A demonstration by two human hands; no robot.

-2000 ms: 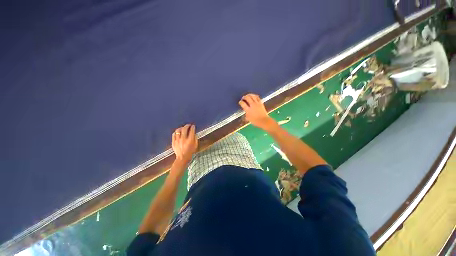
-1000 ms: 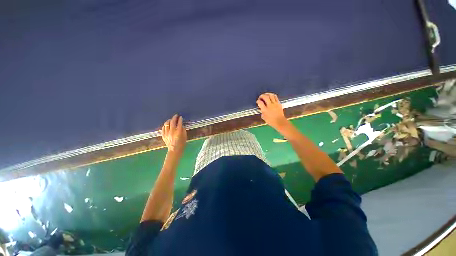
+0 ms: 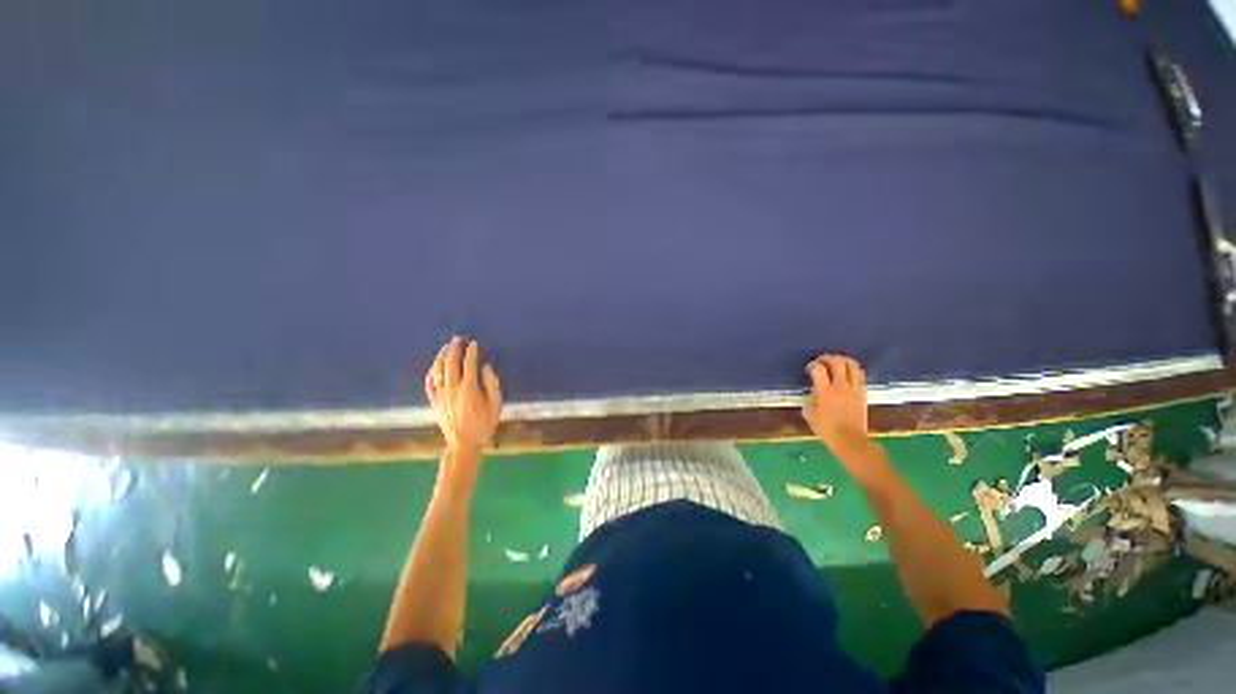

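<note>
The navy fabric ply (image 3: pixel 651 244) covers the table, with two long creases toward the far right. My left hand (image 3: pixel 464 393) is on its near edge, left of centre, fingers curled on the cloth. My right hand (image 3: pixel 838 396) is on the same edge, right of centre, its fingertips bent onto the fabric. Whether the fingers pinch the cloth or only press it is hard to tell. The pale striped selvedge edges (image 3: pixel 651 404) run along the near table edge, between and beside both hands.
Dark long weight (image 3: pixel 1210 258) and short weight (image 3: pixel 1177 102) lie at the right, with an orange block (image 3: pixel 1129 7) farther in. The brown table edge (image 3: pixel 610 430) runs across the view. Fabric offcuts (image 3: pixel 1044 508) litter the green floor at the right; more scraps lie at left.
The view has turned, so the table edge now runs nearly level. My hands are farther apart along the edge. Creases now show in the cloth, and more of the weights is in view.
</note>
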